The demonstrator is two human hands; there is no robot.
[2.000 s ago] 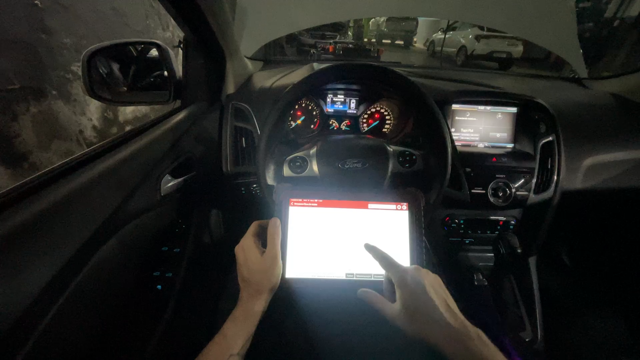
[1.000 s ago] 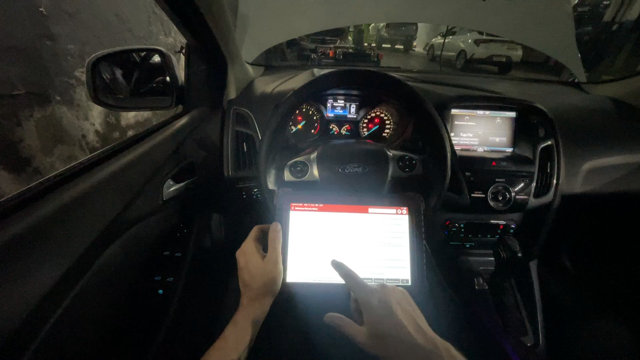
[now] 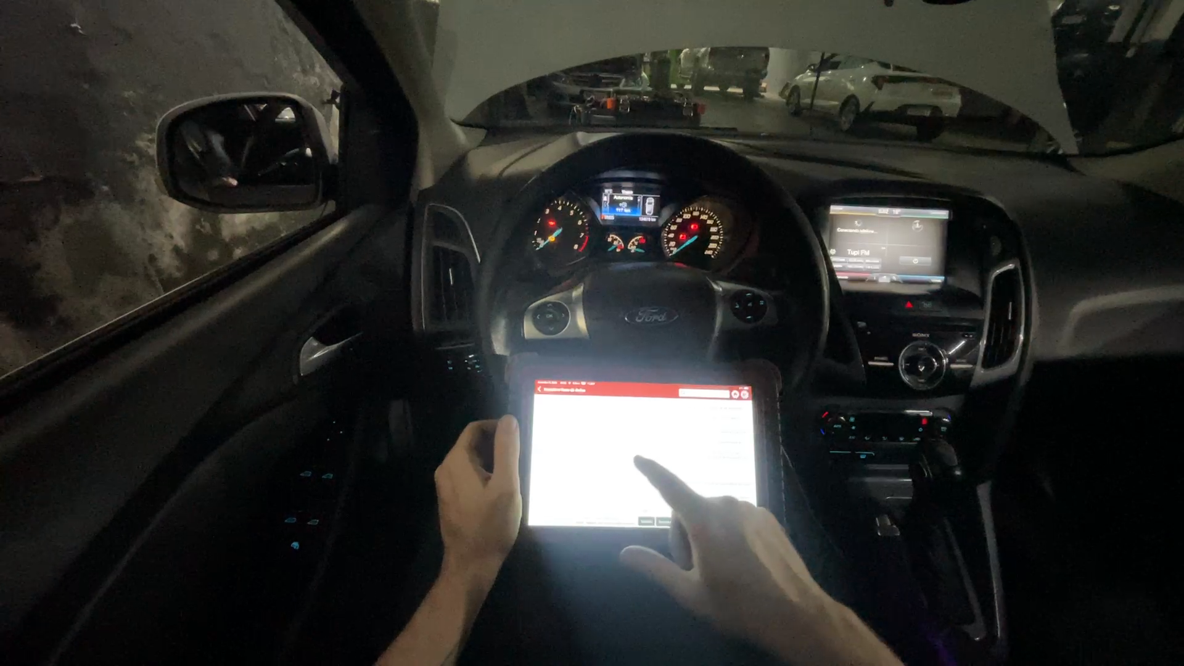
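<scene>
A tablet (image 3: 592, 453) in a dark casing, its screen bright white with a red bar along the top, stands tilted in front of the lower steering wheel (image 3: 652, 153). My left hand (image 3: 481, 495) grips its left edge, thumb on the front; the fingers behind are hidden. Over the lower right of the screen is my right hand (image 3: 712, 536), index finger extended toward the middle of the display and thumb apart below. Nothing is held in it. Whether the fingertip touches the glass, I cannot tell.
Behind the wheel glows the instrument cluster (image 3: 629, 227). To the right are a lit centre display (image 3: 888, 242), an audio control knob (image 3: 922, 364) and the gear lever (image 3: 936, 467). The driver's door handle (image 3: 324, 354) is on the left. A raised hood (image 3: 740, 28) shows through the windshield.
My right index finger moved left and down over the screen between the first two frames, then slightly up and right. The page on the tablet has scrolled or changed. My left hand keeps its grip.
</scene>
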